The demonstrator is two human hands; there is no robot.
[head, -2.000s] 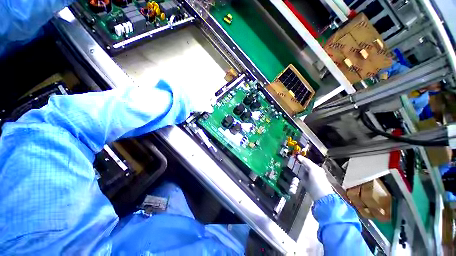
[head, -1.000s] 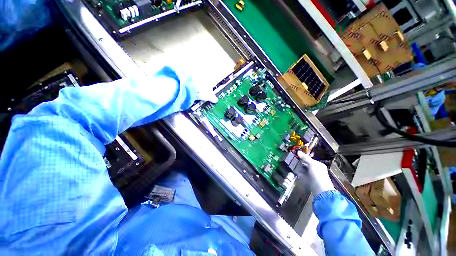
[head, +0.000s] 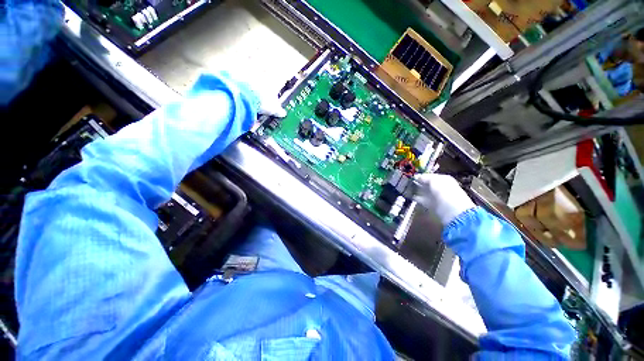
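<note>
A green circuit board crowded with parts lies in a dark carrier on the line. Black round parts stand toward its left end; yellow parts and a small red-orange coil are near its right end. My left hand, in a white glove, is at the board's left end; glare and the sleeve hide most of its fingers. My right hand, also white-gloved, has its fingers bent over the board's right end beside the grey blocks and a pale metal bar.
Another populated board lies farther up the line at upper left. A silver rail runs along my side. Dark spare carriers sit below it at left. A carton with a black grid stands beyond the board. A blue sleeve shows at upper left.
The view has shifted, so the line sits higher in the picture. The board's right end now lies closer to the carrier's end bar than at first. Both hands stay at the board's ends.
</note>
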